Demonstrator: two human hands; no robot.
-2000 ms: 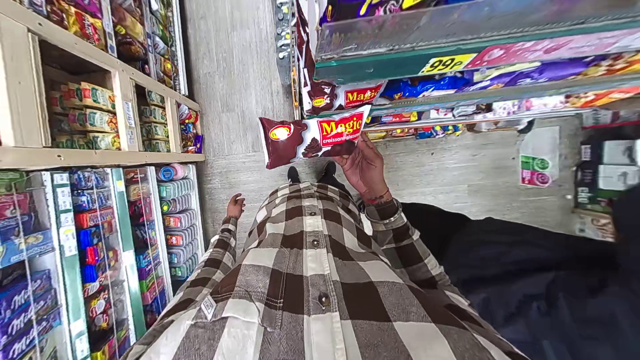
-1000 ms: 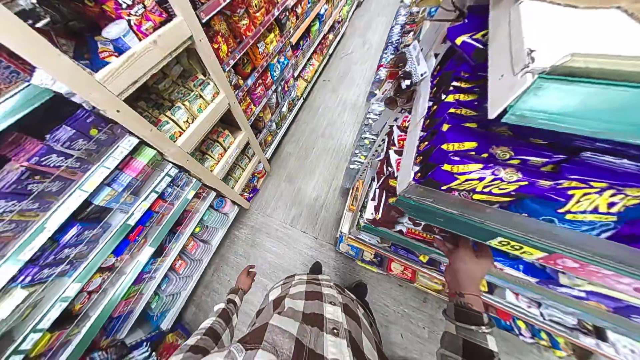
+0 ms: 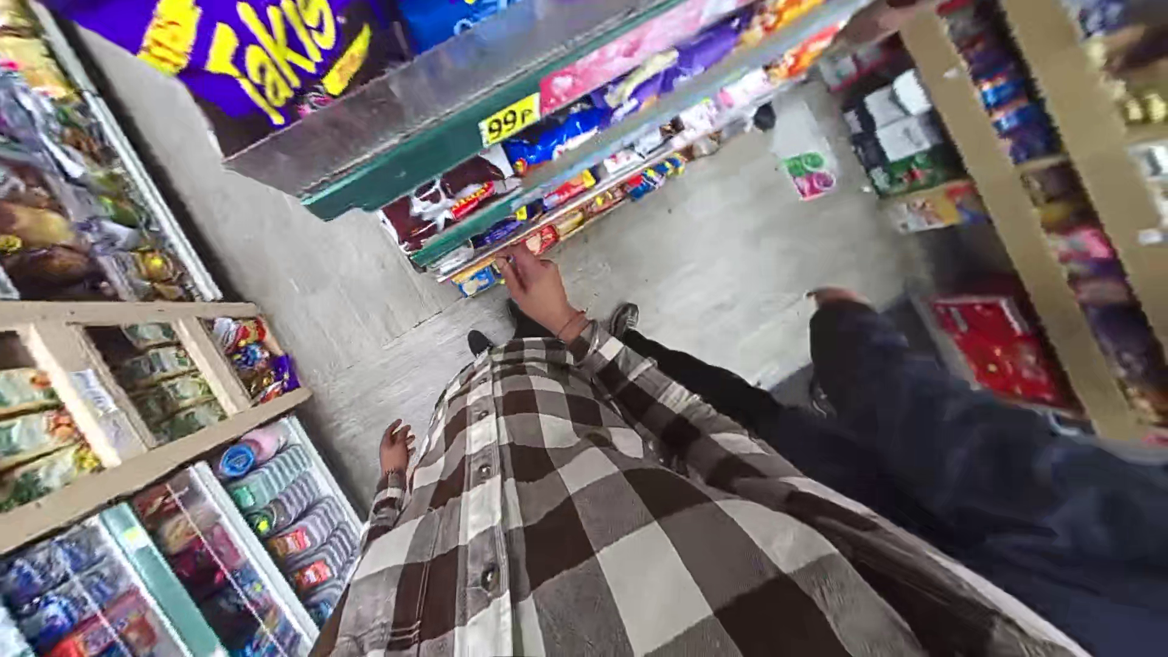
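Observation:
My right hand point(image 3: 540, 290) is raised in front of my shirt, its fingertips at the lip of the lowest visible shelf, near a small red packet point(image 3: 541, 240). Whether those fingers grip anything is not clear. Brown-and-white croissant packets point(image 3: 447, 203) lie on the shelf above, under a green shelf edge point(image 3: 401, 169) with a yellow price tag point(image 3: 510, 119). Low beside my shirt hangs my left hand point(image 3: 396, 447), empty, with loosely bent fingers.
Purple Takis bags point(image 3: 265, 55) fill the upper shelf. At left stand wooden shelving point(image 3: 164, 461) and racks of packaged goods. Another person's dark sleeve point(image 3: 912, 411) is close on the right, with more shelves point(image 3: 1049, 210) beyond. Grey floor point(image 3: 356, 301) shows between the units.
Two seconds ago my right hand held a brown croissant packet; one second ago it was at the shelf. It is now at a lower shelf edge without that packet. The view has turned strongly.

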